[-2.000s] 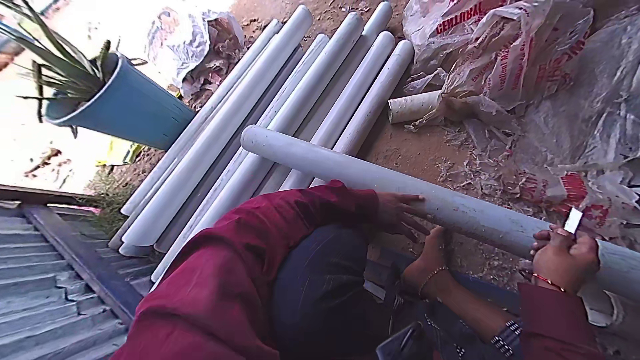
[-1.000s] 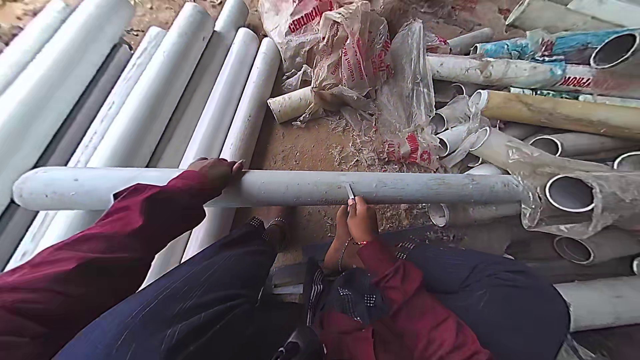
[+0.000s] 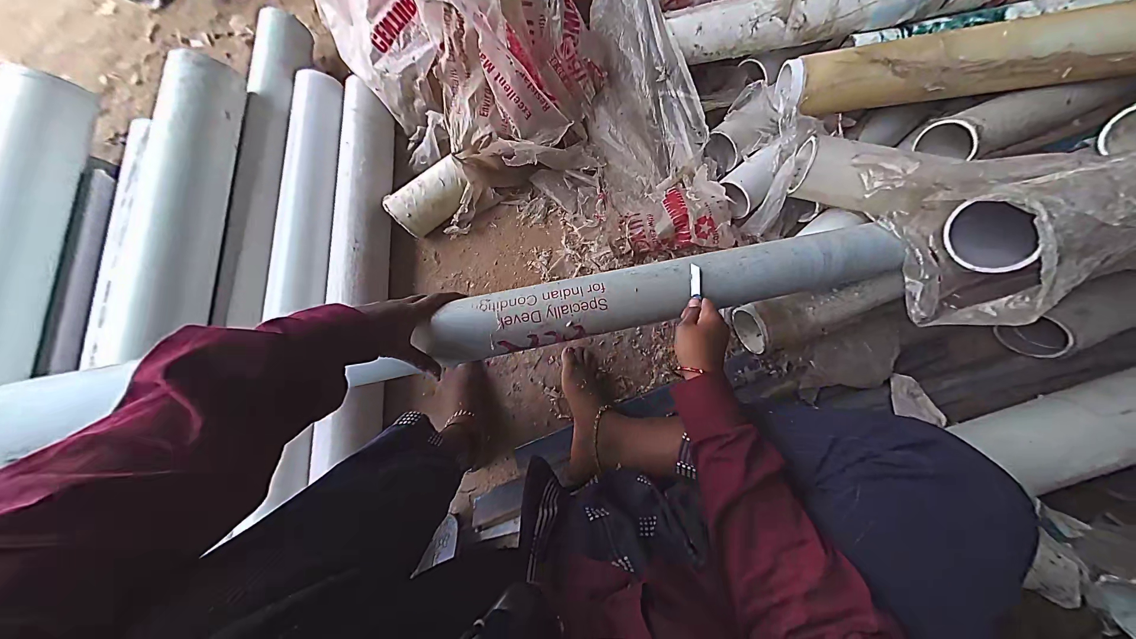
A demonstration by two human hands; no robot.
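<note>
A long grey plastic pipe point(image 3: 639, 297) with red printing lies across in front of me, above my bare feet. My left hand point(image 3: 404, 330) rests around the pipe left of the printing, its fingers spread over the surface; part of the hand is in shadow. Held upright in my right hand point(image 3: 701, 337) is a small flat blade point(image 3: 696, 279), its light tip against the pipe's near side, right of the printing. The pipe's left part runs on beneath my left sleeve, and its right end meets clear plastic wrapping.
Several pale pipes point(image 3: 191, 191) lie side by side at the left. Crumpled printed plastic wrapping point(image 3: 524, 80) and a short cream pipe piece point(image 3: 428, 197) lie beyond the pipe. At the right is a pile of pipes, with a tan one point(image 3: 967, 58) and clear plastic wrapping point(image 3: 1061, 222). Shavings litter the soil.
The view has swung to the right and come closer. Red printing now shows on the pipe between my hands, where one second ago none was visible. The blade stays in my right hand.
</note>
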